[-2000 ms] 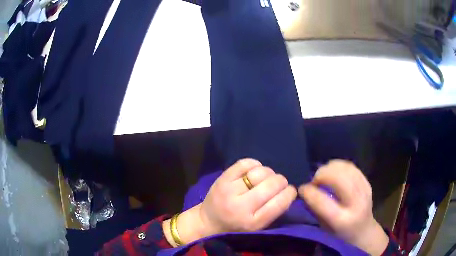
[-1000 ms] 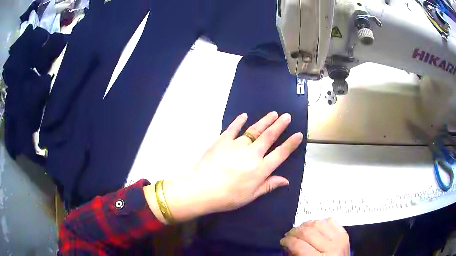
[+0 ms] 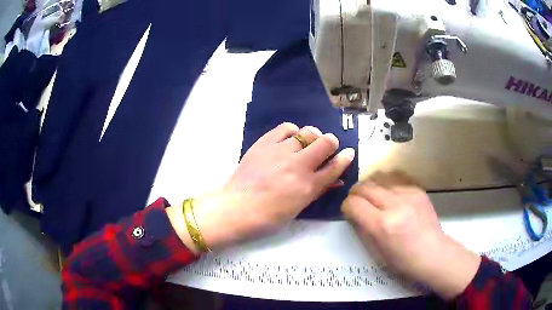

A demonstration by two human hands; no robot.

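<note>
A navy cloth panel [image 3: 290,85] lies on the white machine table, its right edge at the small metal presser foot [image 3: 347,121]. My left hand [image 3: 284,172] lies on the panel below the foot, fingers bent and pressing on the cloth. My right hand [image 3: 393,221] is at the panel's lower right corner, slightly blurred, its fingers curled together at the cloth's edge; its fingertips are partly hidden. The panel's lower end lies on the table between my hands. The white sewing machine head [image 3: 357,54] stands above the foot.
More navy panels [image 3: 91,151] spread over the left of the table, with a crumpled dark heap [image 3: 21,121] at far left. Blue-handled scissors [image 3: 534,209] lie at the right on the bed. A tension knob [image 3: 443,69] sticks out of the head. Ruler marks [image 3: 290,273] run along the curved front edge.
The panel's lower end has moved up onto the table, uncovering the front edge and ruler. My right hand has risen from the front edge to the cloth's corner. My left hand's fingers have drawn in.
</note>
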